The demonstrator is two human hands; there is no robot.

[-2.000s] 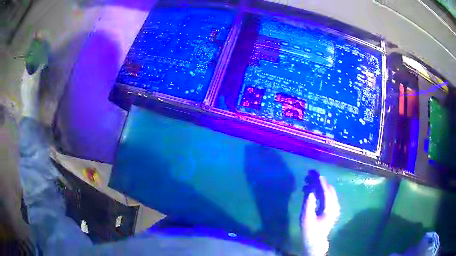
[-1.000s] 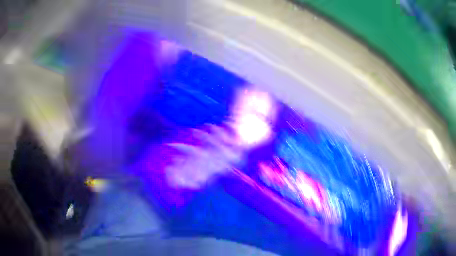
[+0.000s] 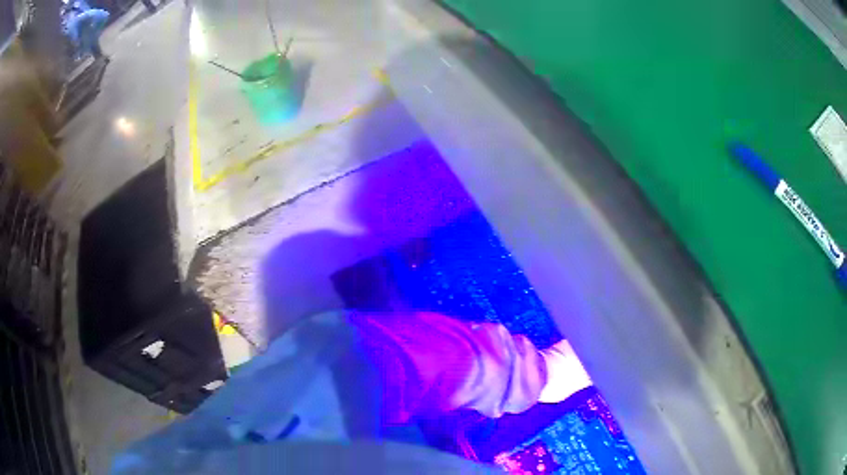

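Two circuit boards glow blue under the lamp. One board (image 3: pixel 478 278) lies beyond my left sleeve, the other (image 3: pixel 580 443) is at the bottom with pink-red patches; the hood covers part of both. My left hand (image 3: pixel 565 373) is a bright white shape over the boards at the hood's edge. Its fingers are overexposed or hidden by the hood, so I cannot tell whether it holds anything. My sleeve glows pink. My right hand is not in view.
A curved pale hood (image 3: pixel 557 195) crosses the view. A blue-and-white marker pen (image 3: pixel 799 211) lies on a green surface (image 3: pixel 641 102). A black bin (image 3: pixel 130 260), a green round container (image 3: pixel 271 90), a red-yellow button (image 3: pixel 224 325) and dark racks (image 3: pixel 28 315) are left. A person (image 3: pixel 85 30) is far off.
The view has swung left and the blur has gone. My left arm now reaches over the boards. My right hand, seen over the green mat earlier, is out of view.
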